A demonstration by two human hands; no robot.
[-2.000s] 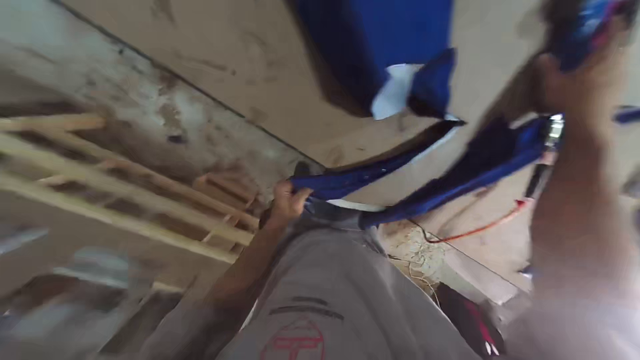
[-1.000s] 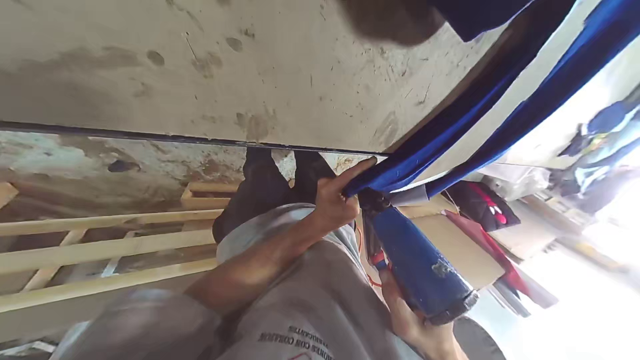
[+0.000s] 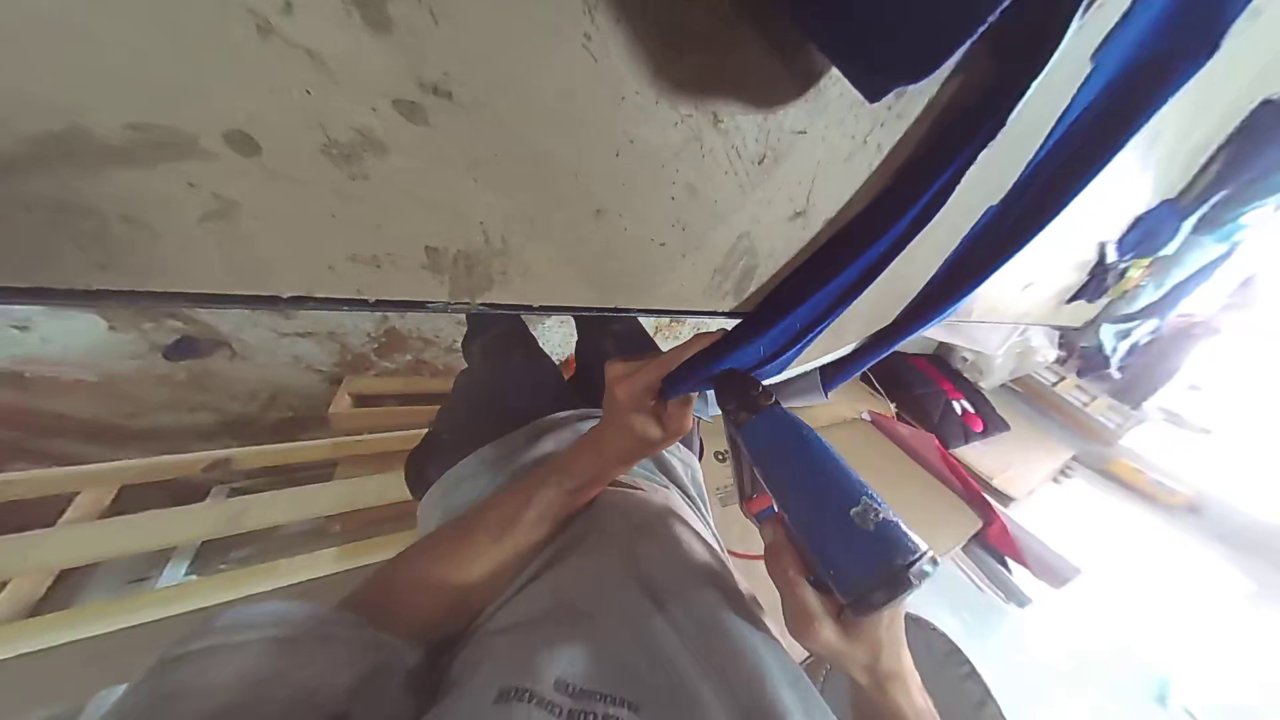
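Note:
My left hand (image 3: 648, 405) pinches the end of a blue fabric strip (image 3: 850, 290) at the near edge of a stained, light-coloured tabletop (image 3: 500, 180). The strip curves away to the upper right, with a pale band along it. My right hand (image 3: 825, 615) grips a blue pneumatic stapler (image 3: 830, 500) from below. Its dark nose is against or very near the fabric beside my left fingers; contact is not certain. Part of the right fingers is hidden behind the tool. A dark blue fabric piece (image 3: 890, 45) lies farther up the tabletop.
Wooden slatted frames (image 3: 220, 525) stand at lower left. A cardboard box (image 3: 890, 480), red sheet material (image 3: 950, 480) and a black item with a red pattern (image 3: 935, 400) are at right, below the tabletop. More cloth (image 3: 1170, 260) lies at far right. A red hose (image 3: 745, 555) hangs near the tool.
Two seconds ago my right hand was far out to the right, apart from my left; now it holds the stapler beside my left hand. Little differs from one second ago. The view has turned.

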